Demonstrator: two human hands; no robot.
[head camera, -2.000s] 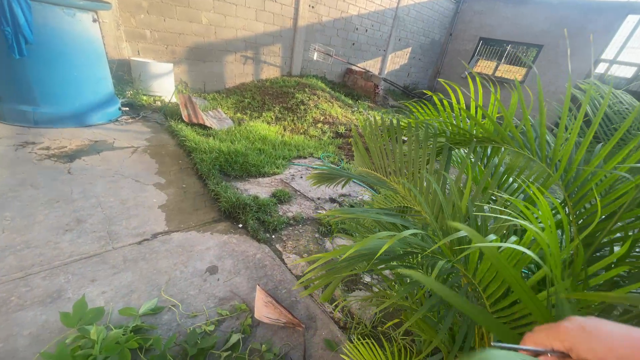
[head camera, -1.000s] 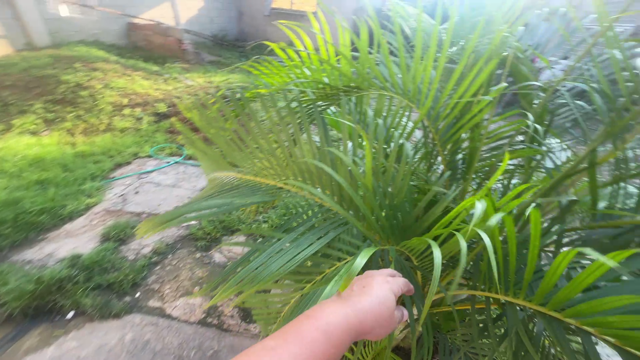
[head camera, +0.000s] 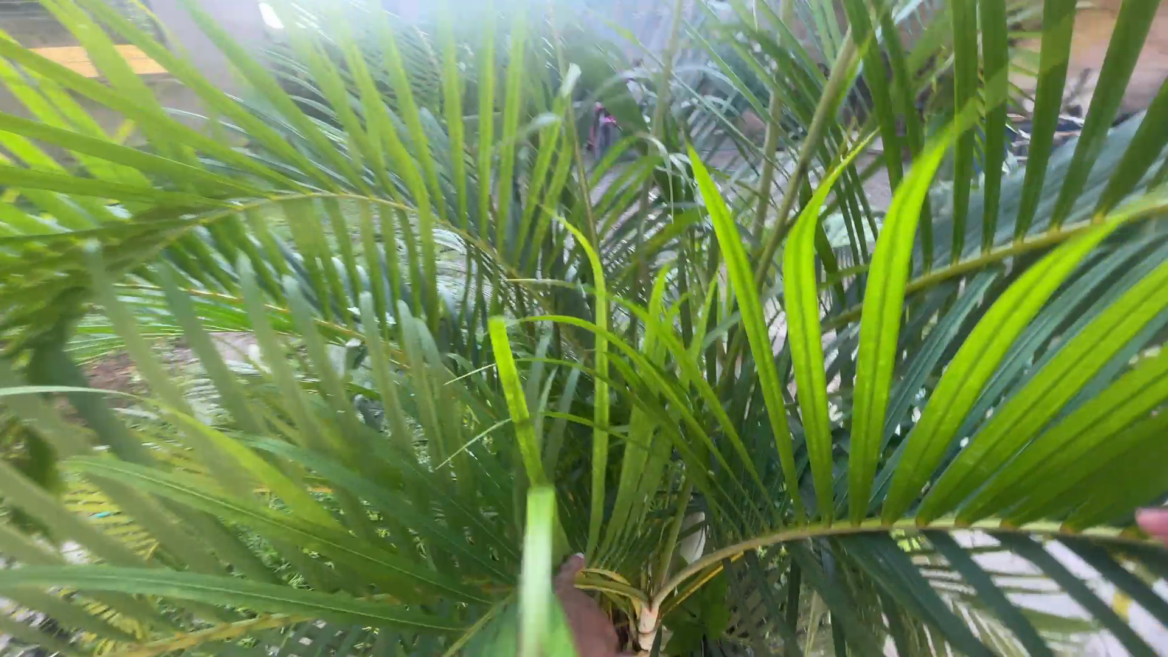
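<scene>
A potted or planted palm, kind of root hold not visible, spreads its green fronds (head camera: 876, 365) across most of the view. At the bottom centre my left hand (head camera: 589, 616) is in among the leaf stalks, just left of the pale point (head camera: 646, 620) where several stalks meet. A bright leaflet covers part of this hand, so its grip is unclear. Only a fingertip of my right hand (head camera: 1152, 522) shows at the right edge, beside the end of an arching frond stalk (head camera: 821, 529); whether it touches the stalk or holds anything is hidden.
Long leaflets and arching stalks reach in from both sides. Behind them, at the top left, is part of a wall with a yellowish band (head camera: 100, 60). Patches of ground (head camera: 137, 365) show through the leaves at left.
The view has swung right and closer to the palm. My left hand, in front of the fronds one second ago, is now low among the stalks. A fingertip has appeared at the right edge.
</scene>
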